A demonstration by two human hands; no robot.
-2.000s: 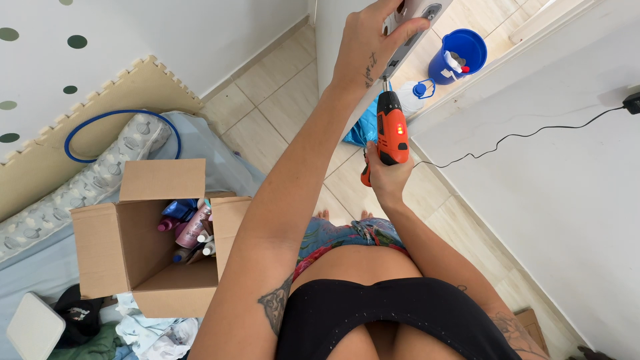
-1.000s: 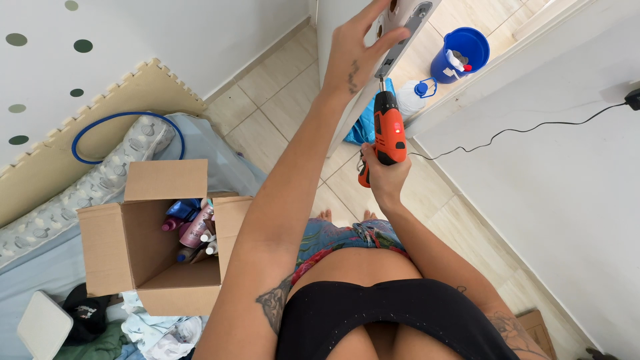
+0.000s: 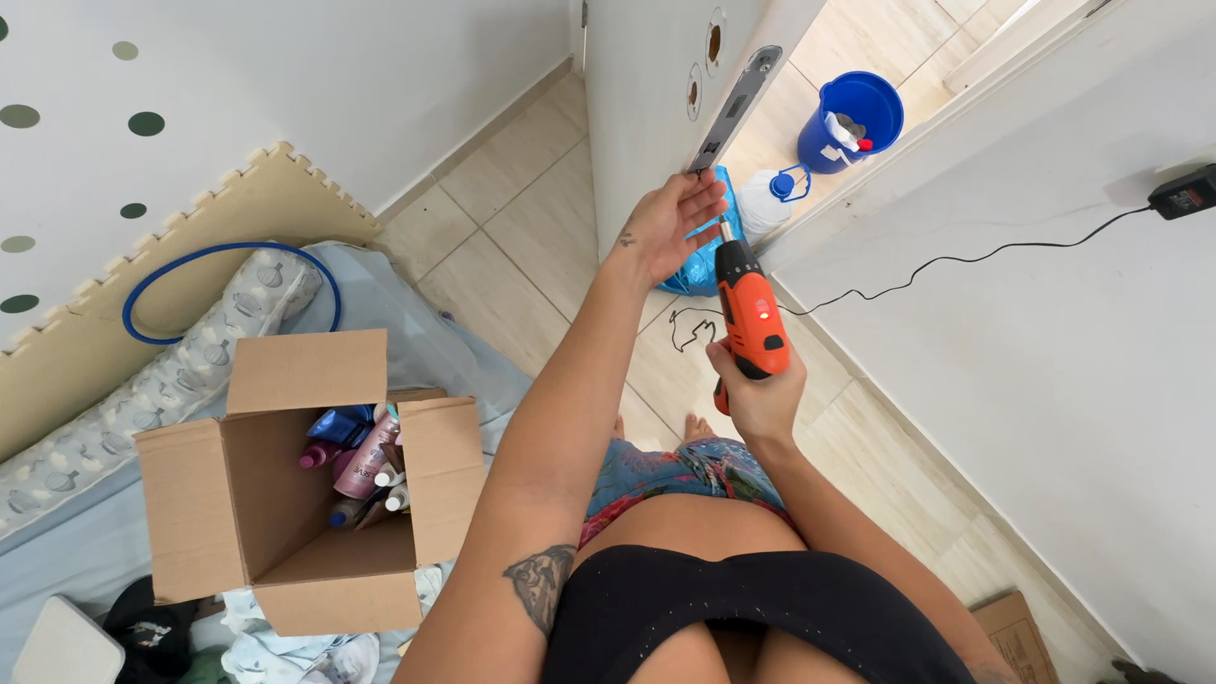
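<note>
My right hand [image 3: 768,399] grips an orange and black cordless screwdriver [image 3: 753,313] by its handle, a small light glowing on its body. Its metal tip points up, a little below the door edge and beside my left fingers. My left hand [image 3: 670,228] is raised with the palm turned to the tool and fingertips at the lower end of the metal lock plate [image 3: 733,106]. Whether those fingers hold a small screw cannot be told. The plate sits in the edge of a white door [image 3: 638,104], whose face has two round holes.
An open cardboard box [image 3: 190,513] with bottles stands at left, near a blue hoop [image 3: 136,285] and clothes. Beyond the door are a blue bucket [image 3: 812,142], a plastic jug [image 3: 760,204] and a blue bag [image 3: 698,275]. A black cable [image 3: 950,258] runs from a wall charger [image 3: 1186,193].
My left hand has come down from the upper part of the lock plate to its lower end. The screwdriver's tip has moved away from the door edge.
</note>
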